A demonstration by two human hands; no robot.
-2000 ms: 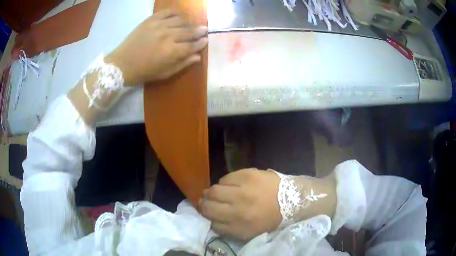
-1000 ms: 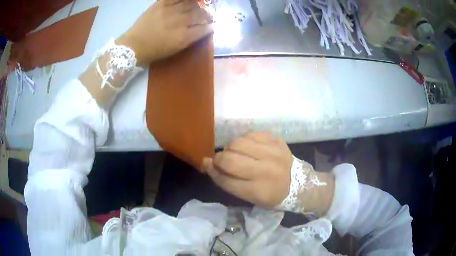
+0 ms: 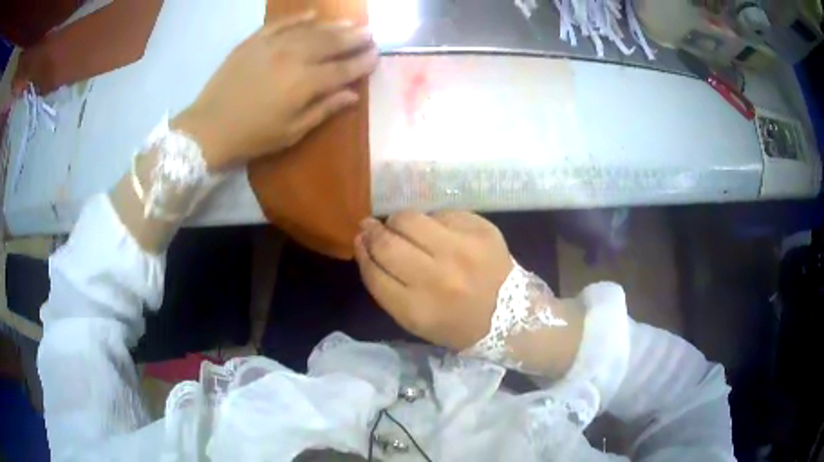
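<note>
A rust-brown fabric piece [image 3: 316,180] runs from the top of the view down over the table's front edge, its right edge straight and its left edge curving in to the lower end. My left hand [image 3: 280,86] lies flat on its upper part, fingers spread over the cloth and not closed around it. My right hand [image 3: 438,275] pinches the lower end between thumb and fingers, just below the table edge. The upper end runs out of view beside a bright glare; no needle can be made out.
The white table [image 3: 560,135] has a worn front edge. White strips [image 3: 601,23] hang at the top right. A red tool [image 3: 730,95] lies at the right, near machine parts. Brown pieces [image 3: 99,41] and loose white strips [image 3: 36,108] lie at the left.
The fabric's lower end and my right hand have moved up to the table edge, away from my lap. My left hand stays on the upper part, after shifting up and back down with the view.
</note>
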